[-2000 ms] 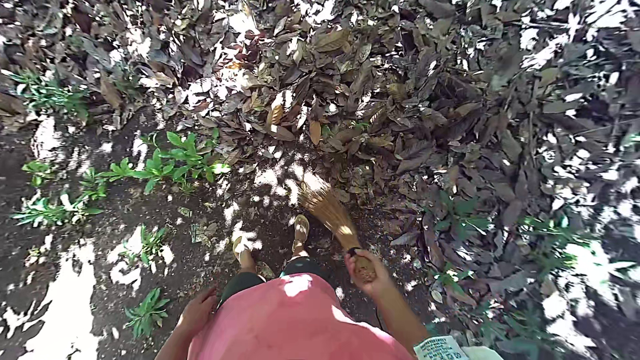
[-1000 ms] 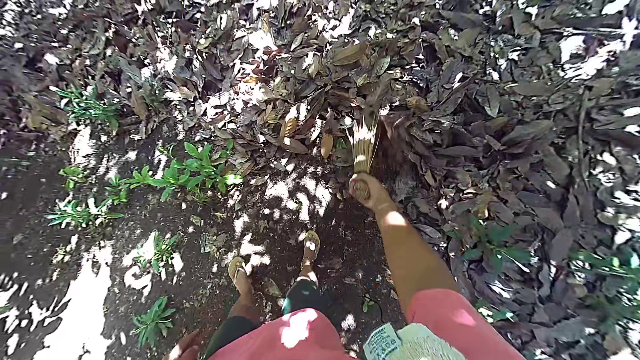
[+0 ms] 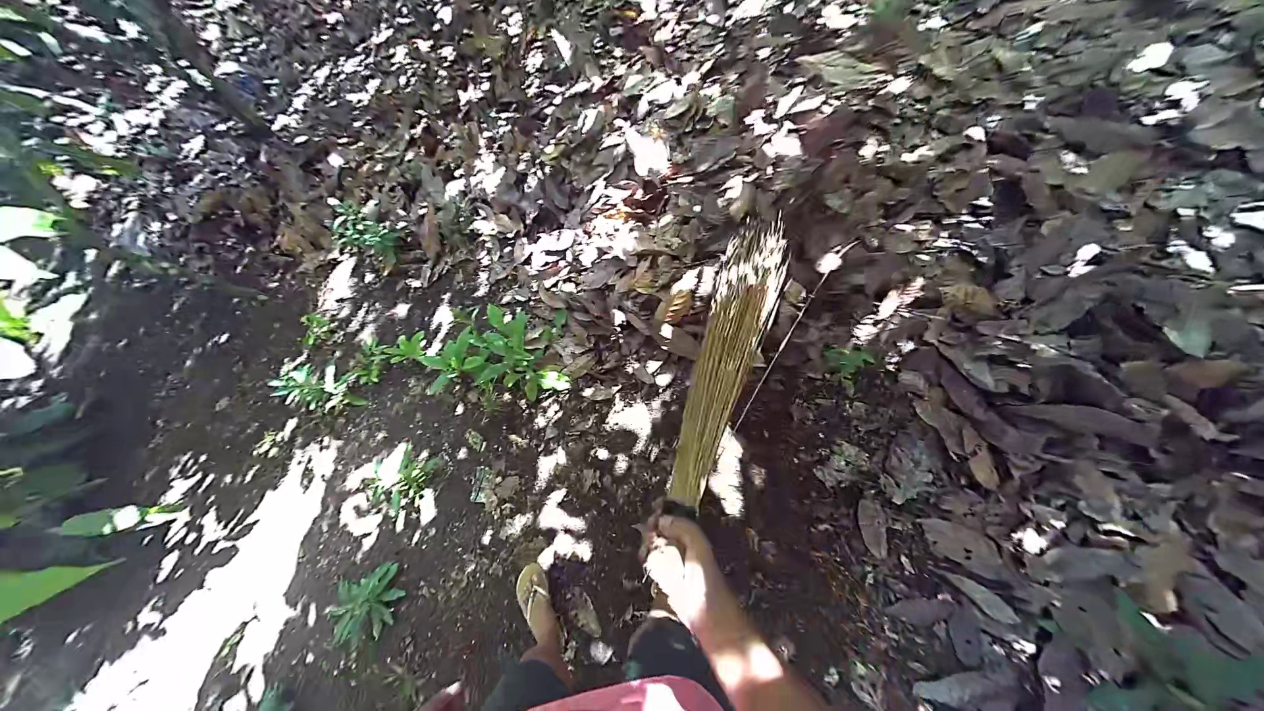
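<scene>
My right hand (image 3: 681, 558) grips the bound handle end of a stick broom (image 3: 726, 370), low in the centre of the view. The broom's bristles point up and slightly right, their tips over the edge of a thick layer of dry leaves (image 3: 987, 395). At the bottom edge, only a small part of my left hand (image 3: 446, 697) shows beside my dark shorts; its fingers cannot be made out. One sandalled foot (image 3: 538, 597) stands on the soil below the broom, and the other is mostly hidden behind my right hand.
Small green plants (image 3: 494, 355) grow from the dark soil (image 3: 227, 365) left of the broom, with another plant (image 3: 365, 602) nearer my feet. Large green leaves (image 3: 49, 583) hang at the left edge. A thin branch (image 3: 212, 74) crosses the upper left.
The broom was angled up-left two seconds ago, then upright among the leaves; now it tilts up-right, nearer my feet than a second ago. Soil shows where leaves lay right of it.
</scene>
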